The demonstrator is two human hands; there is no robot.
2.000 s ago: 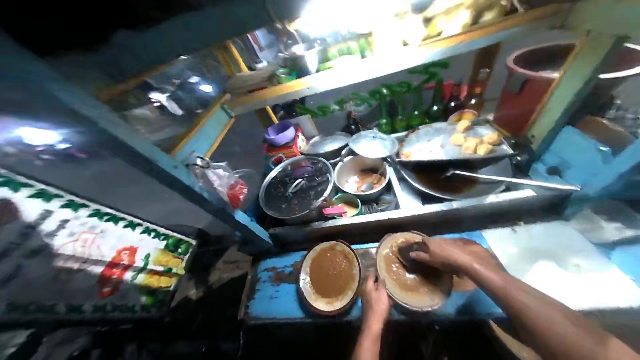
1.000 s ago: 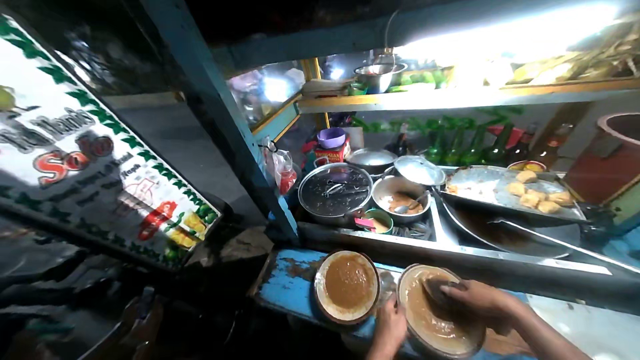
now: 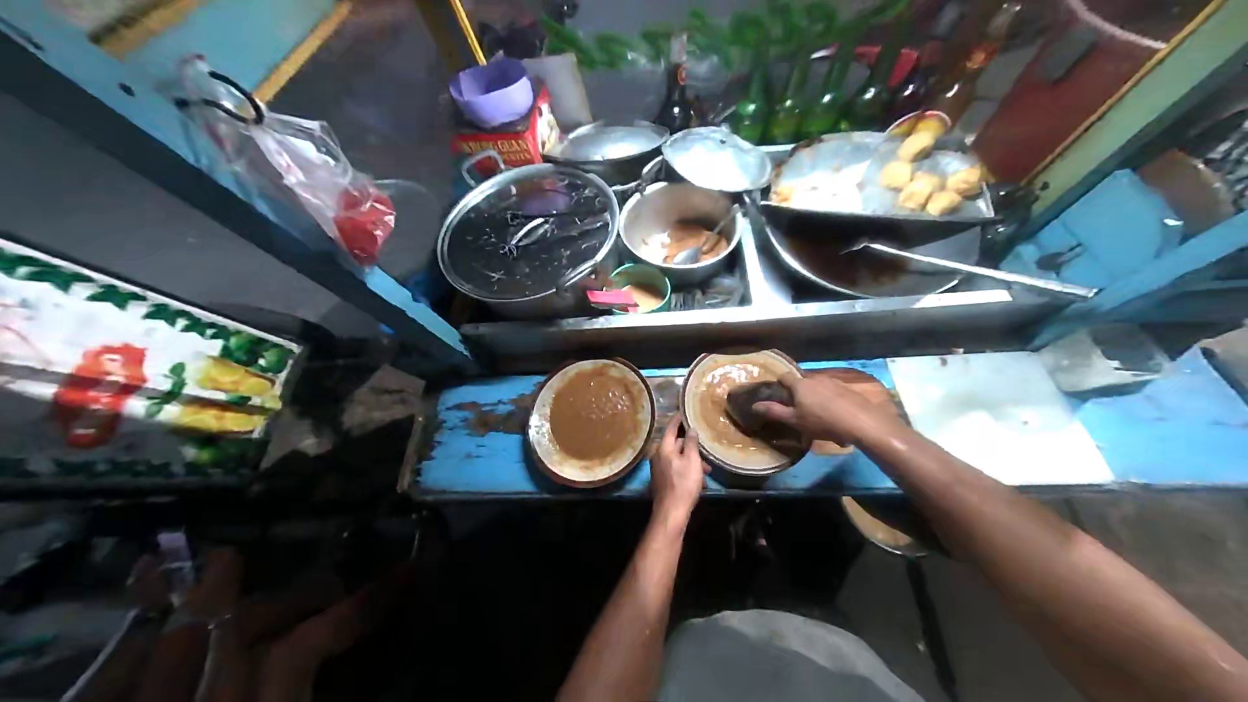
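My right hand (image 3: 804,408) is closed around a dark stone pestle (image 3: 756,405), pressed into brown sauce in the right-hand mortar bowl (image 3: 717,444). Its forearm comes in from the lower right. At that bowl's left rim is my left hand (image 3: 678,463), its fingers against the edge; how firmly they grip cannot be told. A second round bowl of brown sauce (image 3: 593,421) stands just left of my left hand, on the worn blue counter (image 3: 468,448).
Behind the ledge stand a glass-lidded pot (image 3: 526,239), a pot with a ladle (image 3: 678,229), a wok with a long-handled ladle (image 3: 985,268) and a tray of fried pieces (image 3: 829,185). A white board (image 3: 994,409) lies right. Another person's hands (image 3: 185,585) show lower left.
The view has swung noticeably. My right hand and the pestle have shifted within the bowl, while my left hand stays at its left rim.
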